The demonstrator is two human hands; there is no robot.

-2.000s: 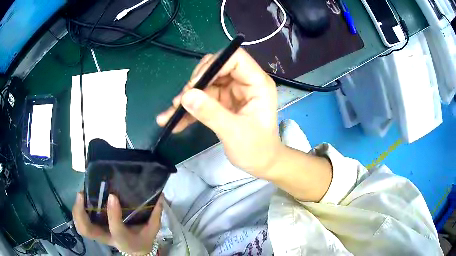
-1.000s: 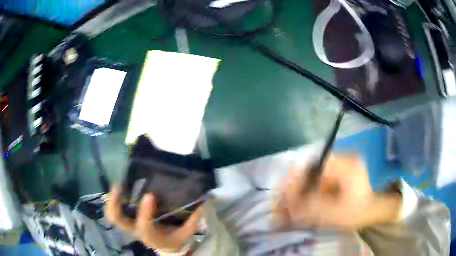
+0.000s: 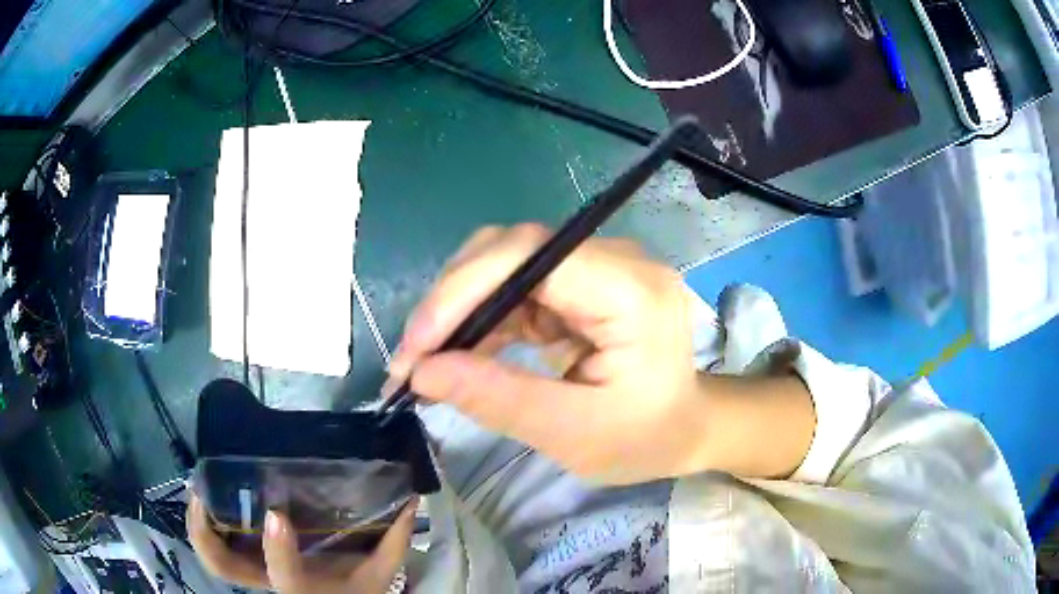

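Note:
My left hand [image 3: 285, 557] holds a thick black handheld device [image 3: 308, 487] at the lower left, above my lap, with its fingers over the glossy face. A thin yellow line crosses that face. My right hand [image 3: 581, 360] grips a slim black pen-like tool [image 3: 557, 250]. The tool's lower tip is at the upper edge of the device; whether it touches cannot be told. A thin dark cable runs up from near the device across a white paper sheet [image 3: 290, 244] on the green bench.
Another device with a white screen [image 3: 135, 258] lies left of the paper. A thick black cable [image 3: 581, 114] crosses the bench. A mouse [image 3: 809, 44], mouse pad [image 3: 790, 133], blue pen [image 3: 892, 56] and smartphone [image 3: 966, 64] are at upper right. White foam trays [image 3: 1010, 232] stand right of the bench.
The right hand has come back from the lower right to the device, bringing the tool's tip to its upper edge. The left hand still holds the device. The camera view has shifted.

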